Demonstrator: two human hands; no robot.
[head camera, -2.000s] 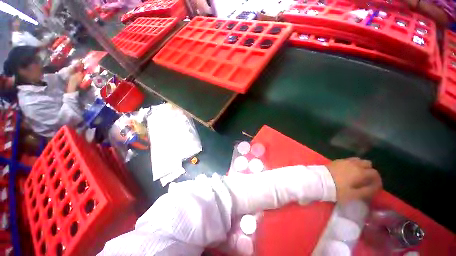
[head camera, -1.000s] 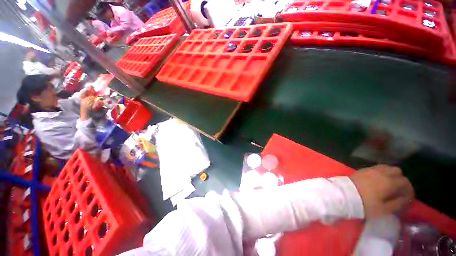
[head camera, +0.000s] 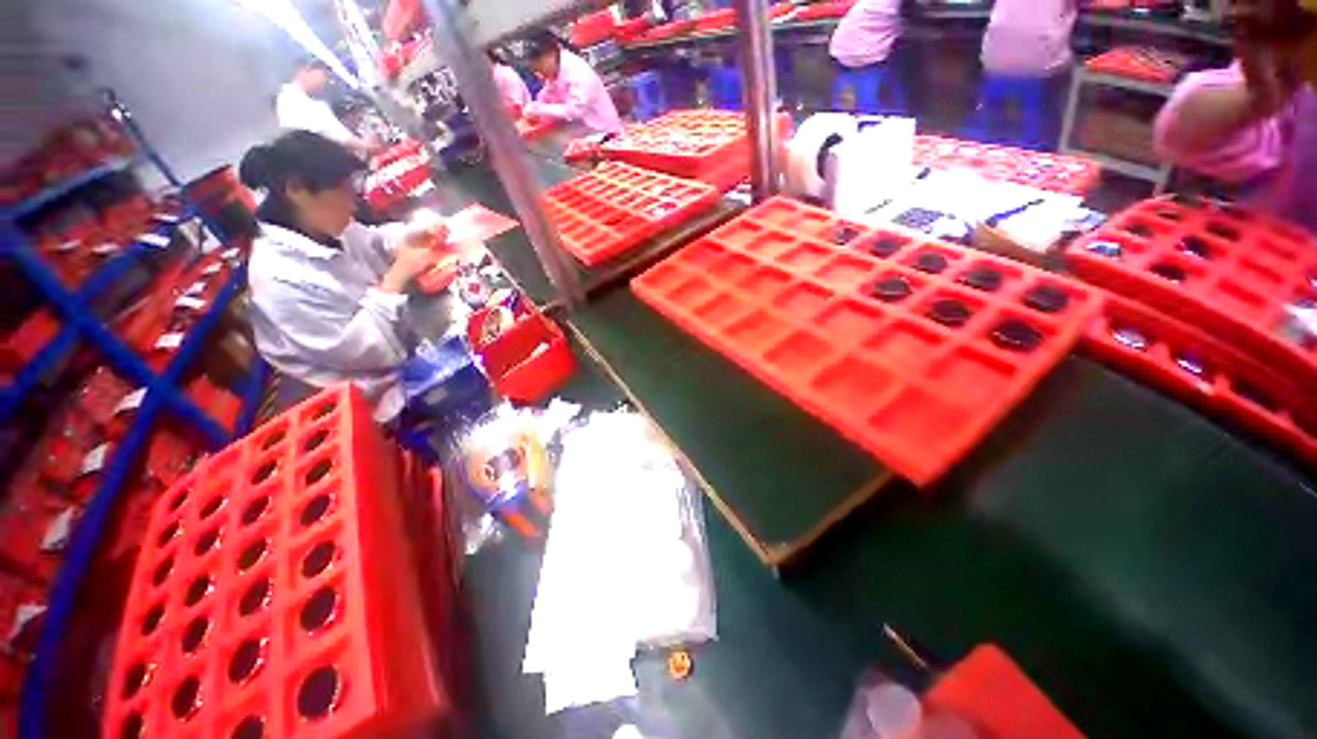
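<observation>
No hand shows in the view now. The red work mat (head camera: 1000, 696) is cut off by the bottom edge, with only its far corner in view. A clear film sheet with pale round discs (head camera: 891, 707) lies over the mat's left part, mostly cut off. Clear plastic bags with white contents (head camera: 621, 541) lie on the dark green bench left of the mat. A small yellow-orange ring (head camera: 680, 664) lies beside them.
A red grid tray (head camera: 867, 325), partly filled with dark round parts, lies ahead. Stacked red trays (head camera: 253, 563) stand at left, others at right. Red bin (head camera: 523, 354) and blue bin (head camera: 441, 378) stand beyond the bags. A seated person (head camera: 325, 274) works at left; metal posts rise ahead.
The view has swung up and left. The left hand and white sleeve, seen over the mat before, are out of view. Most of the mat and film has dropped below the edge.
</observation>
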